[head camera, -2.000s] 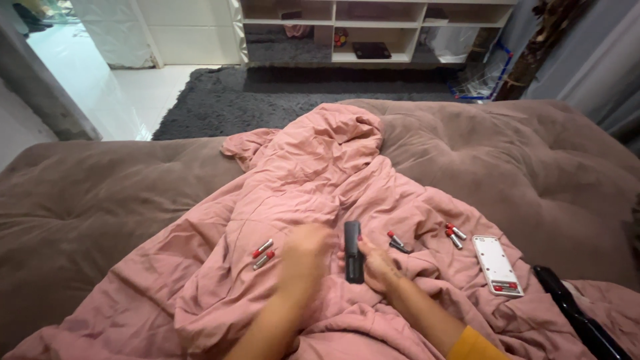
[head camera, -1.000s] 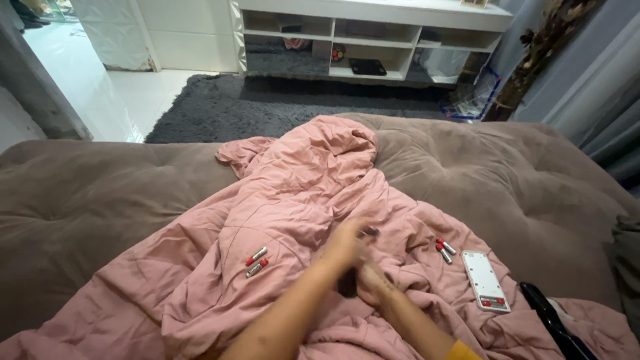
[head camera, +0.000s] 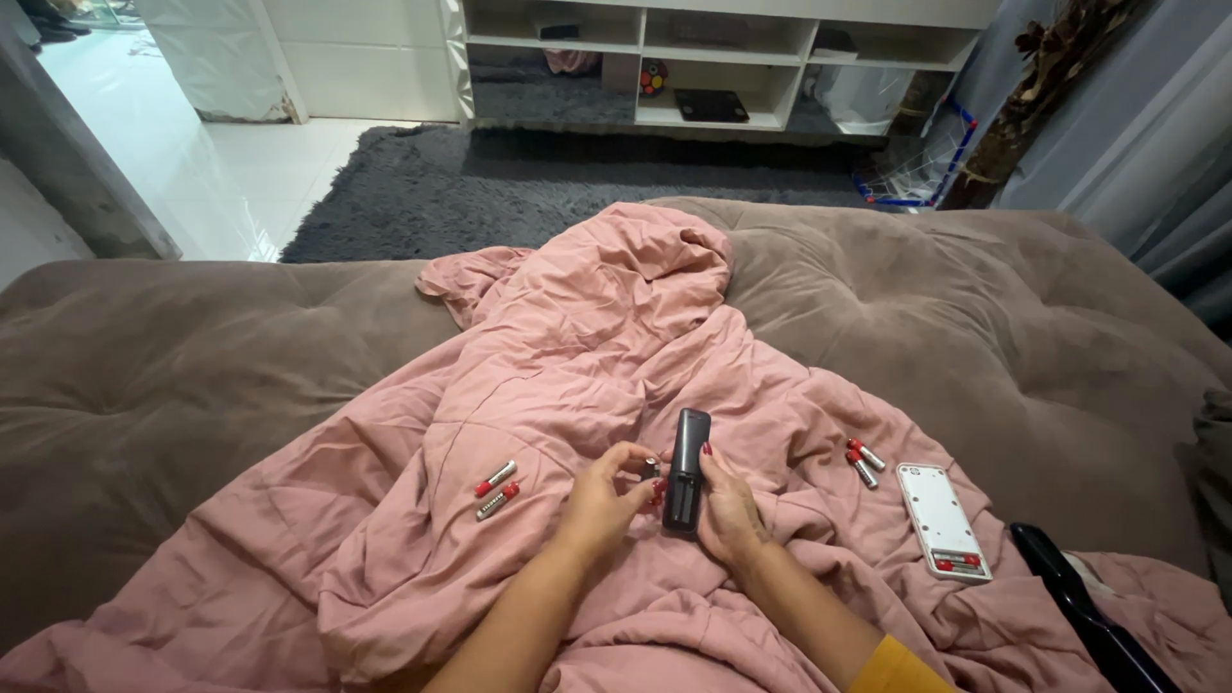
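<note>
My right hand (head camera: 733, 505) holds a black remote control (head camera: 687, 472) upright, its back toward me and its battery compartment uncovered. Just left of the remote, the fingertips of my left hand (head camera: 604, 500) pinch a small dark-and-silver battery (head camera: 651, 469), partly hidden by the fingers. Two red-and-silver batteries (head camera: 497, 491) lie on the pink blanket (head camera: 577, 385) to the left, and two more (head camera: 863, 463) lie to the right. Beside those, a white remote control (head camera: 943, 520) rests back up with red batteries in its open compartment.
A glossy black object (head camera: 1088, 602) lies on the blanket at the lower right. The blanket spreads in folds over a brown tufted sofa (head camera: 895, 318). Beyond are a dark shaggy rug (head camera: 414, 192) and a white shelf unit (head camera: 722, 58).
My hands, together over the remote one second ago, are now apart. The remote stands in my right hand, its compartment in view, and the left hand pinches a battery beside it.
</note>
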